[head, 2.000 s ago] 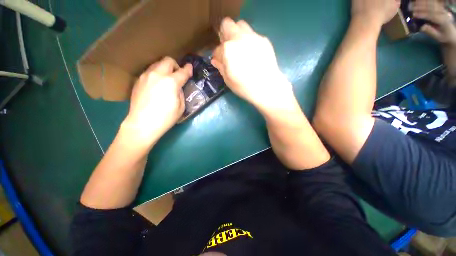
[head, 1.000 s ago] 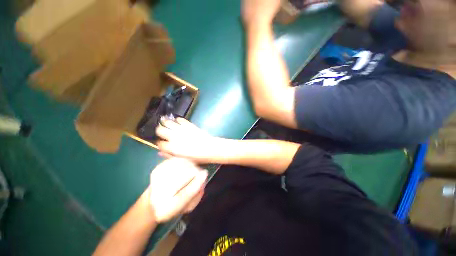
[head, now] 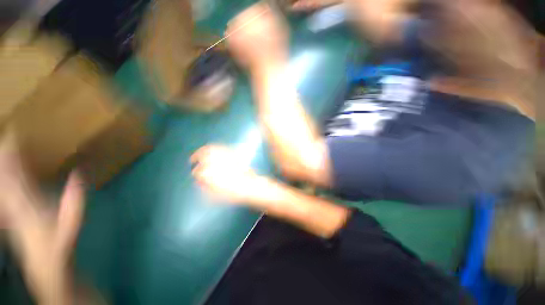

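The frame is strongly blurred. A brown cardboard box [head: 77,119] lies at the left on the green bench; its contents cannot be made out. My left hand [head: 42,202] is at the left edge, partly cut off, thumb and fingers apart at the near side of the box. Whether it grips the box cannot be told. My right hand [head: 221,173] is over the bench right of the box and apart from it, fingers curled. Blur hides whether it holds anything.
A coworker's bare arm [head: 293,125] reaches over the bench [head: 161,238] just beyond my right hand. Another brown box [head: 170,53] with something dark beside it stands farther back. Dark material [head: 95,27] is at the back left. A blue frame post [head: 478,244] is at the right.
The view has swung. The packed box from before has shifted left or out of clear sight. My left hand has moved to the far left; my right hand is away from the box contents.
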